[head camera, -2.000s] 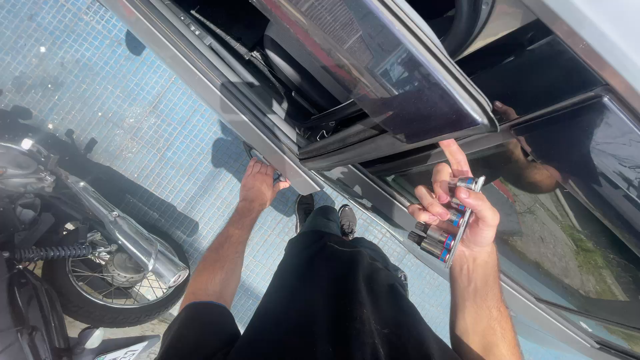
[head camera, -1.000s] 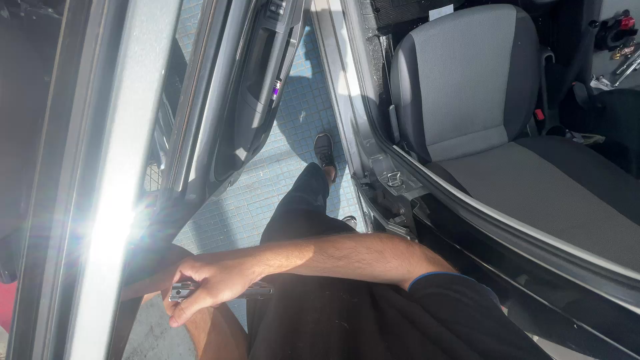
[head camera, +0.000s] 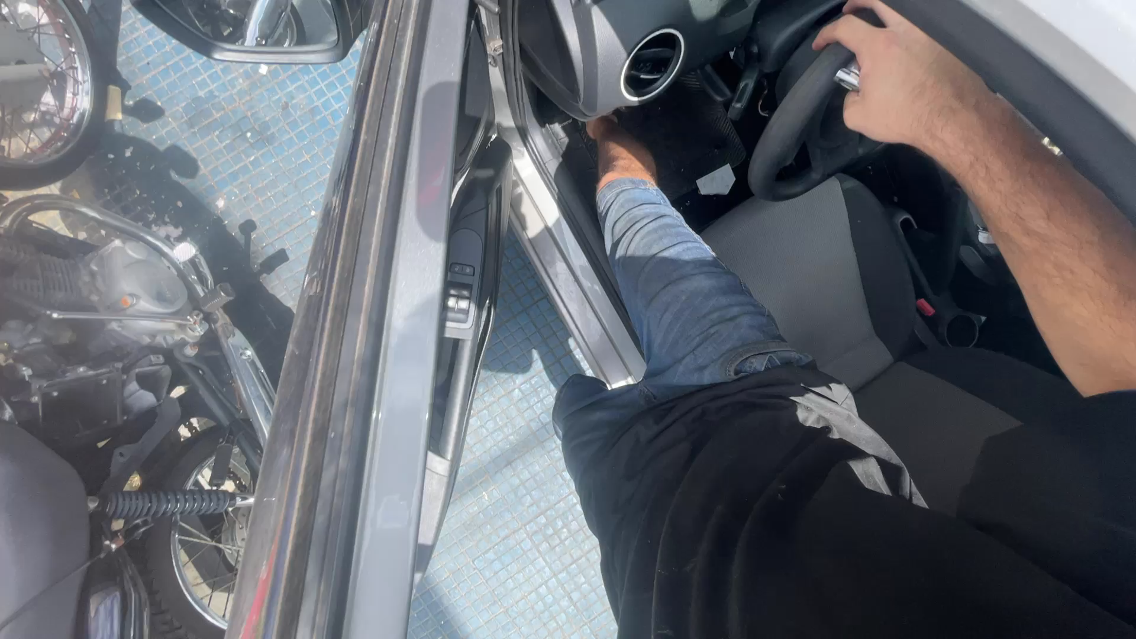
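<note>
My right hand (head camera: 901, 84) reaches in from the right and rests over the upper rim of the black steering wheel (head camera: 781, 146), fingers curled around it. A small shiny metal piece (head camera: 849, 76) shows between its fingers and the rim; the rest of that piece is hidden. My left hand is not visible. One leg in blue jeans (head camera: 683, 275) extends over the door sill (head camera: 568, 266) into the footwell, its bare ankle below the dashboard. The grey and black driver's seat (head camera: 799, 257) lies between the leg and the wheel.
The open car door (head camera: 390, 293), with window switches (head camera: 458, 302), stands left of my body. Beyond it is a parked motorcycle (head camera: 133, 293) on blue tiled ground (head camera: 257, 115). A door mirror (head camera: 257, 31) sits at the top left, and a round air vent (head camera: 653, 65) is on the dashboard.
My right hand is now on the steering wheel; one second ago it was low near the door. A leg is now inside the car. My left hand, visible two seconds ago, is out of view.
</note>
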